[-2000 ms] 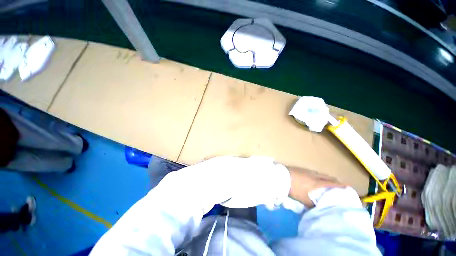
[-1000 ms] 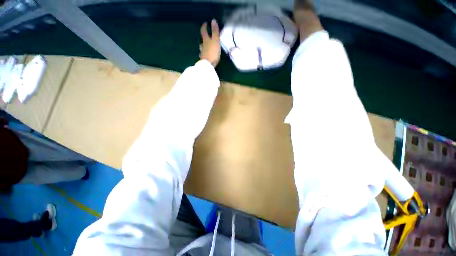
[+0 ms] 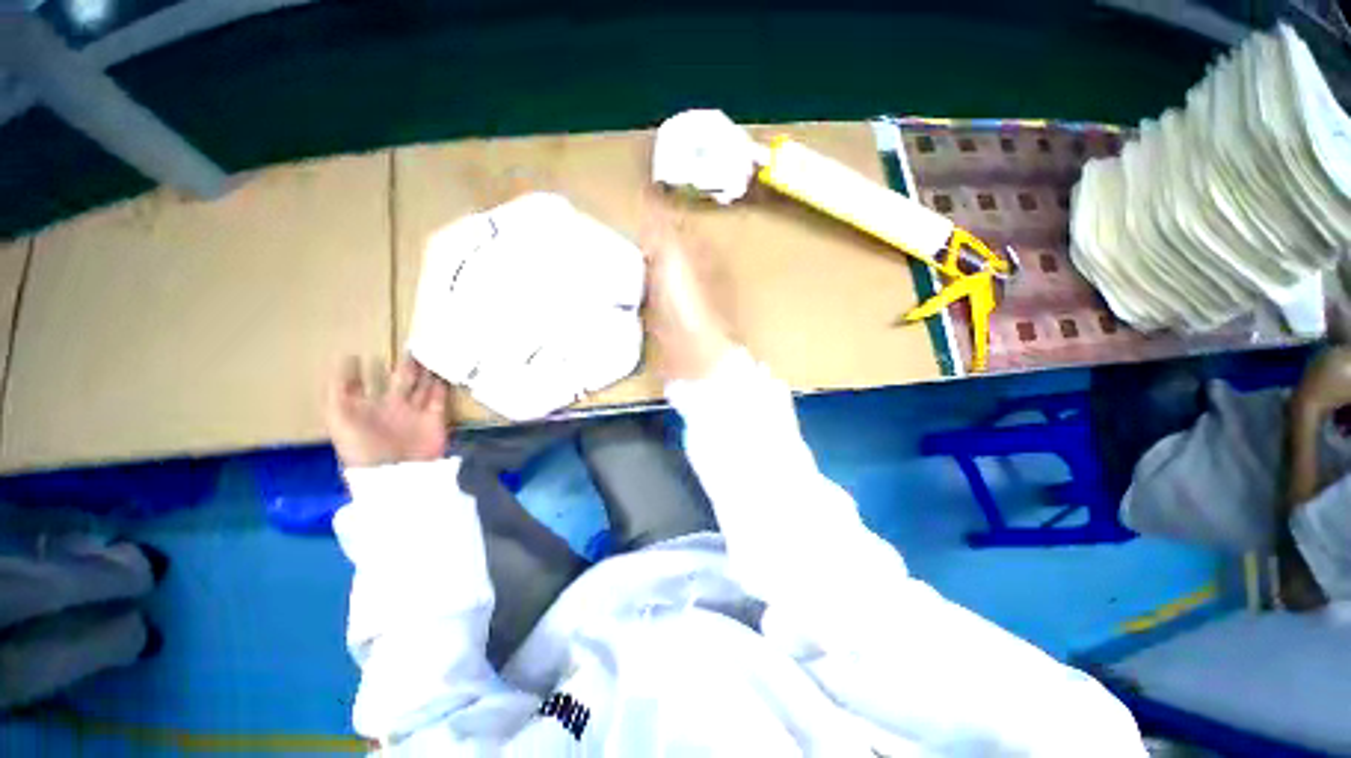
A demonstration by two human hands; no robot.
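Observation:
A white many-sided panel (image 3: 534, 304) lies flat on the cardboard-covered bench in front of me, overexposed, with parts of a thin dark line on it. My left hand (image 3: 388, 412) is at its lower left edge, fingers spread, holding nothing. My right hand (image 3: 685, 304) is beside its right edge, slightly blurred, flat and not gripping; whether it touches the panel is unclear. A caulking gun with a yellow frame (image 3: 859, 200) and white cartridge lies to the right. A crumpled white wad (image 3: 705, 154) covers its nozzle end.
The cardboard bench top (image 3: 193, 319) runs left. A patterned mat (image 3: 1015, 208) at right bears a tall stack of cream-white panels (image 3: 1215, 193). A dark green conveyor (image 3: 489, 82) runs behind. A blue stool (image 3: 1037, 459) and a seated person (image 3: 1222, 459) are at the right.
My hands have brought the panel from the conveyor onto the bench, and my arms have drawn back. The view has turned right, showing more of the stack and the person there.

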